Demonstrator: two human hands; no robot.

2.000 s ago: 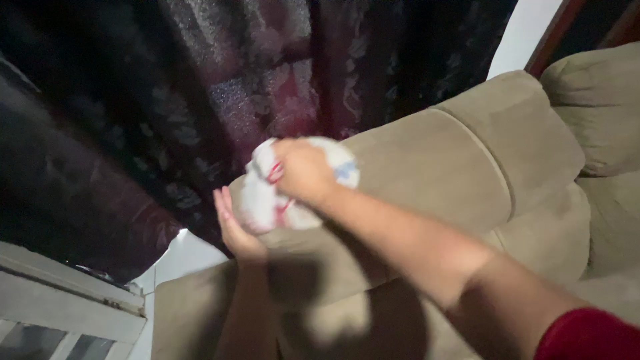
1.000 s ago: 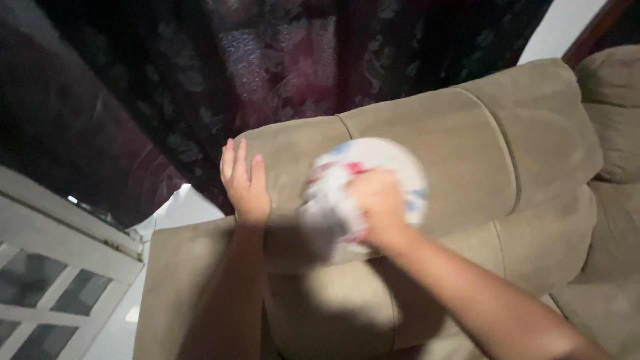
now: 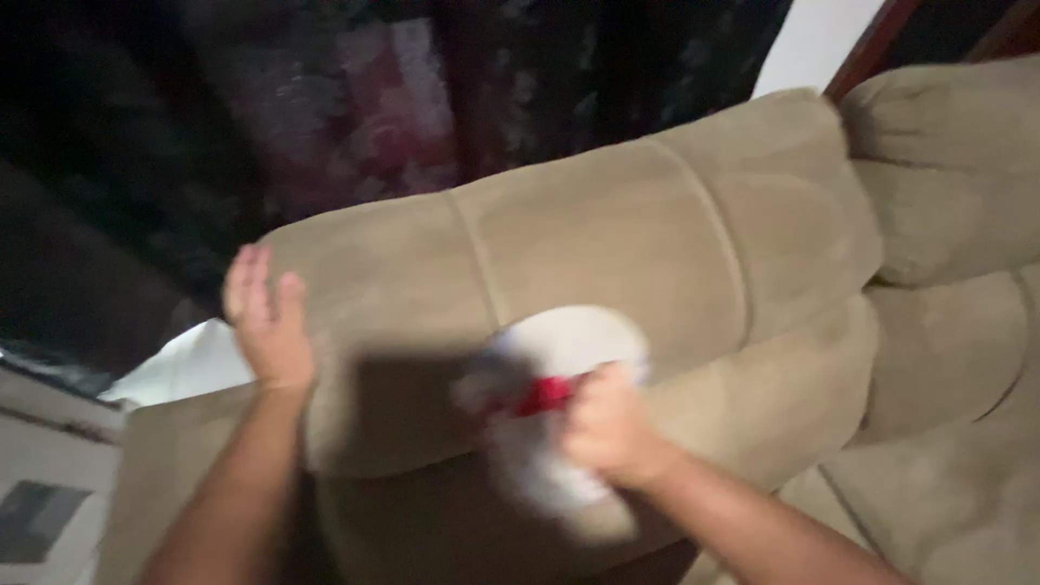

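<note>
My right hand [image 3: 609,422] is closed on a bunched cloth [image 3: 544,479], white with red and some blue, blurred by motion. Beside the fist a round white part [image 3: 581,337] spreads over the front of the beige sofa's back cushion [image 3: 585,236]; whether it belongs to the cloth or is a separate thing, I cannot tell. My left hand [image 3: 272,325] rests against the left end of that cushion, fingers extended upward, holding nothing.
Behind the sofa hangs a dark patterned curtain [image 3: 390,106]. More sofa cushions [image 3: 942,179] continue at the right, by dark reddish wood. White fabric [image 3: 191,366] shows past the left end of the sofa, and a pale paned frame [image 3: 41,520] stands at the lower left.
My right hand has moved with the cloth from the cushion's upper left, beside my left hand, down and to the right. My left hand is now apart from the cloth.
</note>
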